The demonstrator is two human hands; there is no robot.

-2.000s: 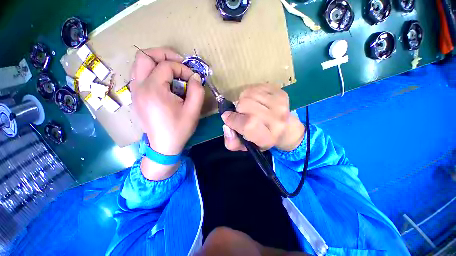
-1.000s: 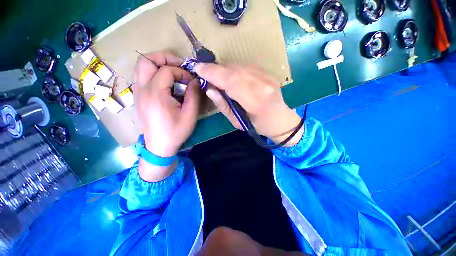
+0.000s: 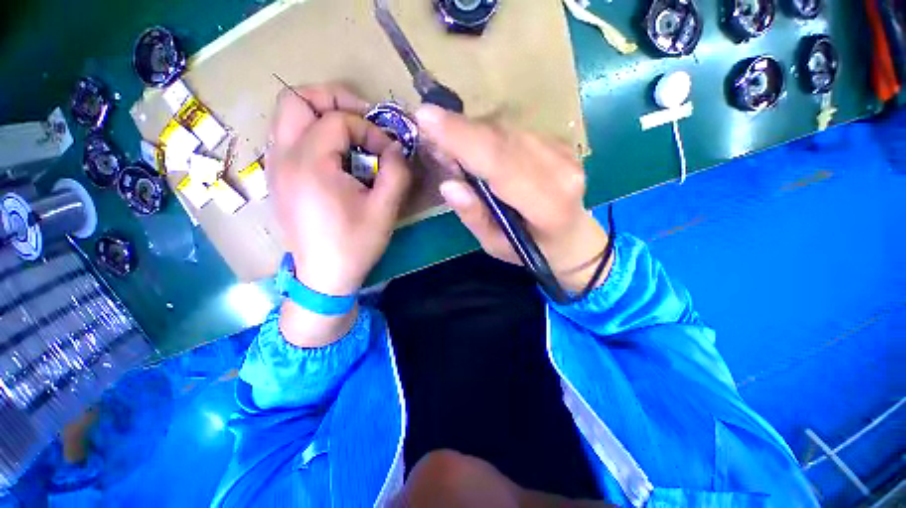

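My left hand [image 3: 333,189] holds a round device housing [image 3: 392,126] at its fingertips above the cardboard mat. A battery cell [image 3: 365,165] shows between the fingers and palm of the same hand. A thin wire or solder strand [image 3: 290,87] sticks out past the fingers to the upper left. My right hand [image 3: 517,179] holds a soldering iron [image 3: 437,93]. Its metal tip points up and away over the mat, off the housing. My right fingertips are close beside the housing; whether they touch it I cannot tell.
A pile of battery cells [image 3: 199,149] lies on the mat's [image 3: 517,89] left side. Round housings [image 3: 159,57] lie at left and others [image 3: 672,25] at right. A solder spool [image 3: 55,216] and ribbed plastic tray [image 3: 60,327] are at far left. A white round piece [image 3: 673,89] lies at right.
Two seconds ago the iron's tip was at the housing; my right hand then turned it to point away. Since one second ago, my right fingers have drawn slightly back right, exposing more of the housing.
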